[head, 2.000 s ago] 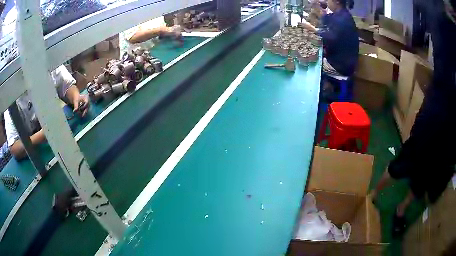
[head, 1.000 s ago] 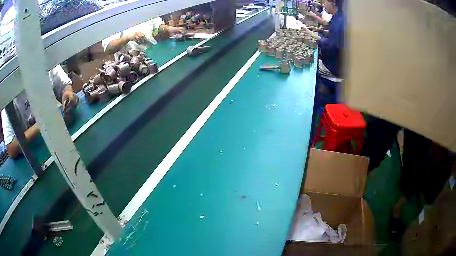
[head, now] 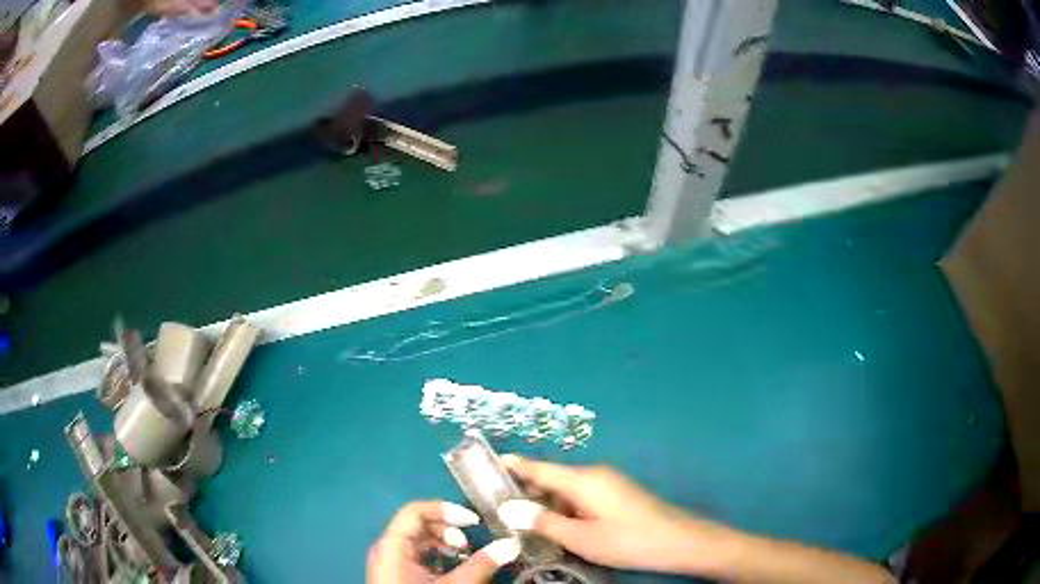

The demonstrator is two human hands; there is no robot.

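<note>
A grey-beige fan housing is held between both hands at the bottom centre, its open handle trough pointing up and away and its round barrel at the picture's lower edge. My right hand grips the housing from the right, thumb on the handle. My left hand is at its left side, with white coverings on the fingertips; its lower part is cut off by the frame. Whether a board is between the fingers cannot be told. A strip of joined green-white boards, the PCB panel, lies just beyond the handle.
A pile of housings with dangling boards lies at left. A unit with a board lies on the dark green belt. A white post rises from the white edge. A plastic bag and orange-handled tool are far left. Brown cardboard is at right.
The view has swung from along the line to the bench in front. Both hands, the held housing, the board strip and the left pile are now in view; the red stool and open carton are not.
</note>
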